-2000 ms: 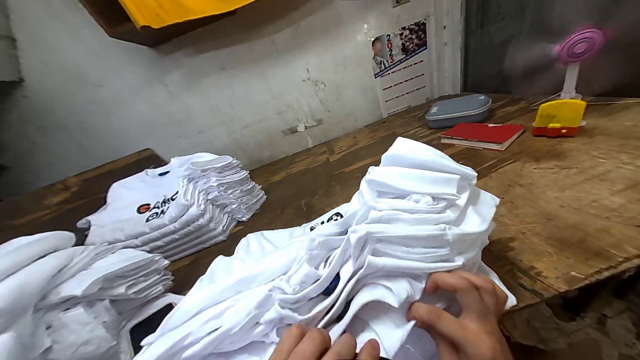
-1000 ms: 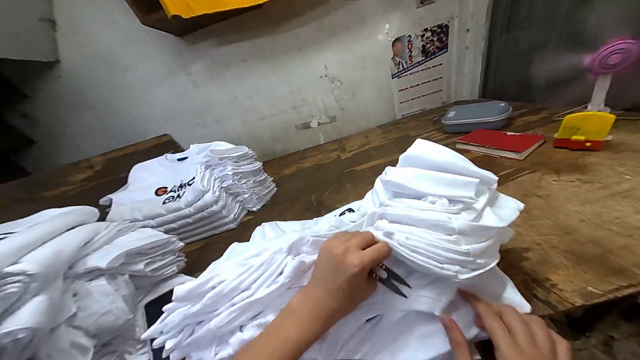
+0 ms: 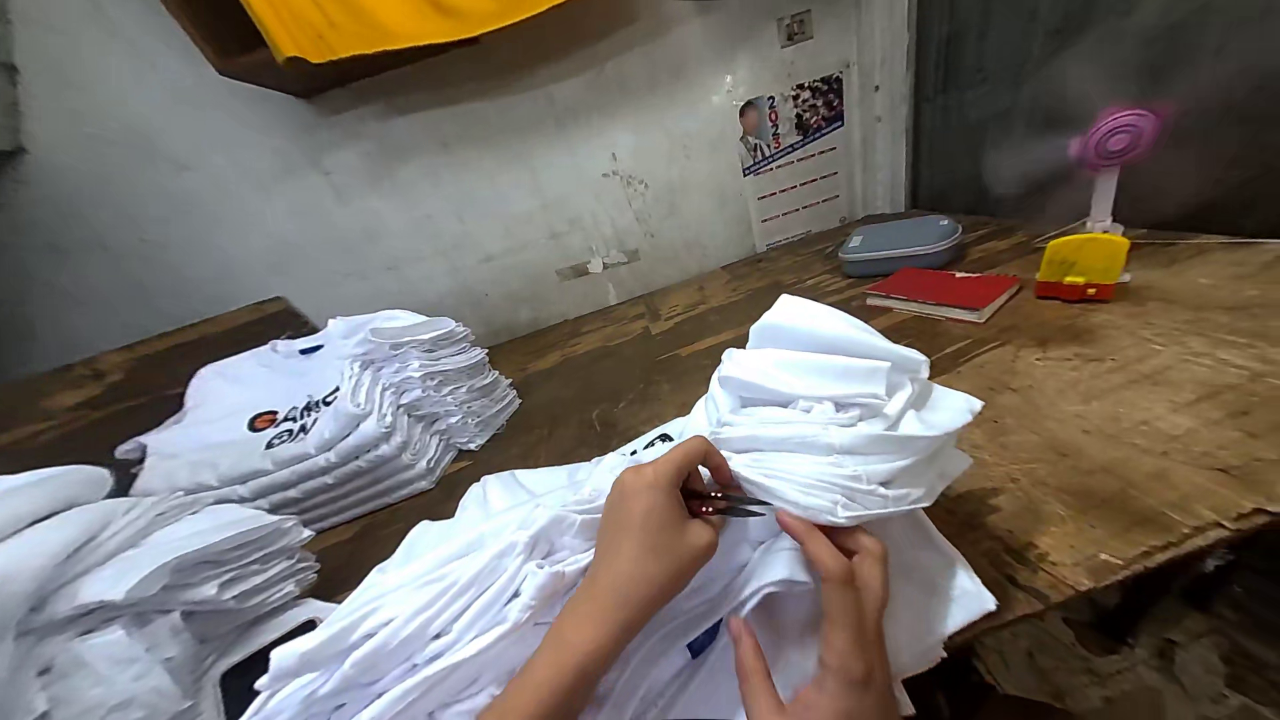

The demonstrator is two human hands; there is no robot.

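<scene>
My left hand (image 3: pixel 660 510) holds small thread snips (image 3: pixel 730 503), their two pointed blades apart and directed right, against the lower edge of a bunched pile of white shirts (image 3: pixel 830 440). Just right of the blade tips, my right hand (image 3: pixel 840 610) touches the fabric with a fingertip. Its thumb lies lower on a white shirt, apart from the fingers, near a dark blue neck label (image 3: pixel 704 639). More layered white shirts (image 3: pixel 450 590) spread left of my left forearm. Part of a dark print shows above my left hand.
A neat stack of printed white shirts (image 3: pixel 330 420) lies at left, with more white fabric (image 3: pixel 150 580) and a dark-screened device (image 3: pixel 262 668) nearer. Behind are a grey case (image 3: pixel 900 245), a red book (image 3: pixel 943 290) and a pink fan (image 3: pixel 1118 140). The wooden table's edge (image 3: pixel 1110 575) runs at right.
Two seconds ago both hands were low on the shirts, with no snips visible. My left hand has moved up and now shows the snips. My right hand has since moved to beside the blades.
</scene>
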